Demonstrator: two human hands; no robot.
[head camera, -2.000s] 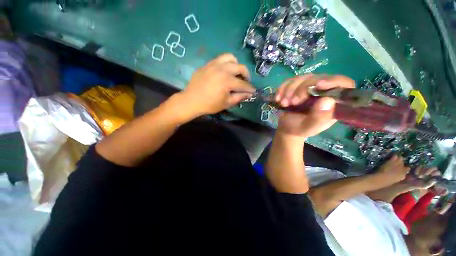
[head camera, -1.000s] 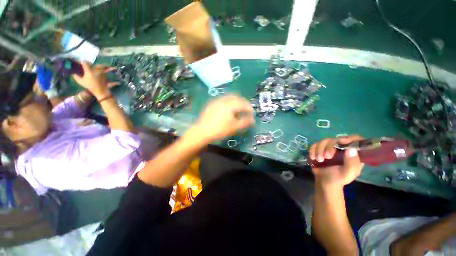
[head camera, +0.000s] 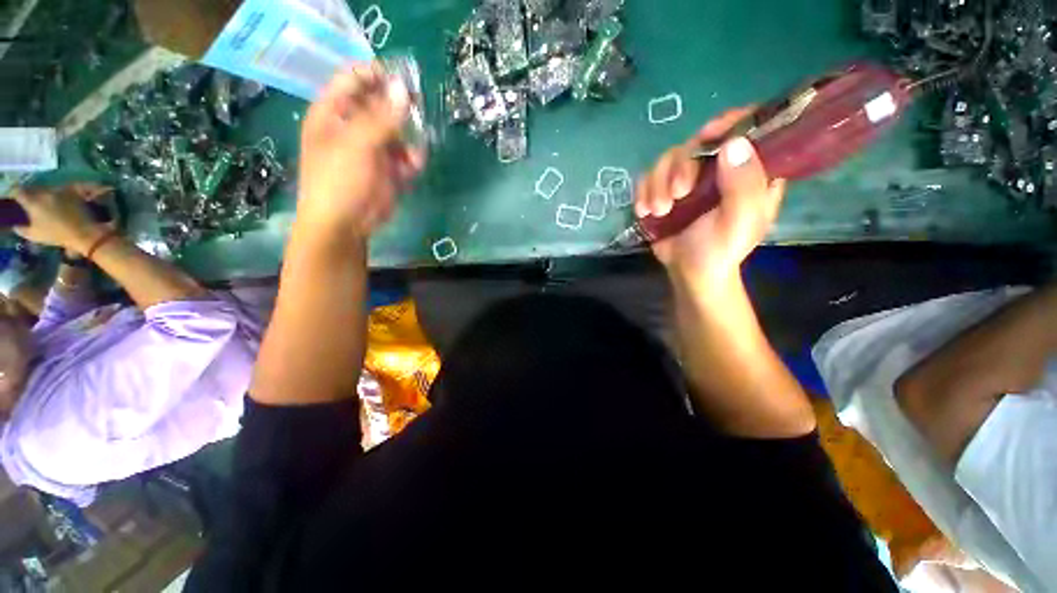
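Note:
My right hand (head camera: 724, 197) is closed around a dark red electric screwdriver (head camera: 800, 133), its thin bit pointing down and left over the bench's near edge. My left hand (head camera: 362, 151) is raised over the bench at the left, beside the light blue box. It is blurred; a silvery, pale-edged piece (head camera: 410, 99) shows at its fingertips, too blurred to name surely. A heap of board assemblies (head camera: 533, 58) lies between and beyond my hands. Several pale rectangular rings (head camera: 570, 216) lie flat on the green bench.
A light blue and brown cardboard box (head camera: 284, 44) stands beyond my left hand. Larger heaps lie at the left (head camera: 191, 156) and right (head camera: 997, 93). People sit at both sides, one in a lilac shirt (head camera: 139, 376). An orange bag (head camera: 400, 365) is below the bench edge.
The view has shifted. My left hand has moved away from the screwdriver tip to beside the box, with a silvery piece at its fingers. The screwdriver stays in my right hand, now tilted with its rear raised.

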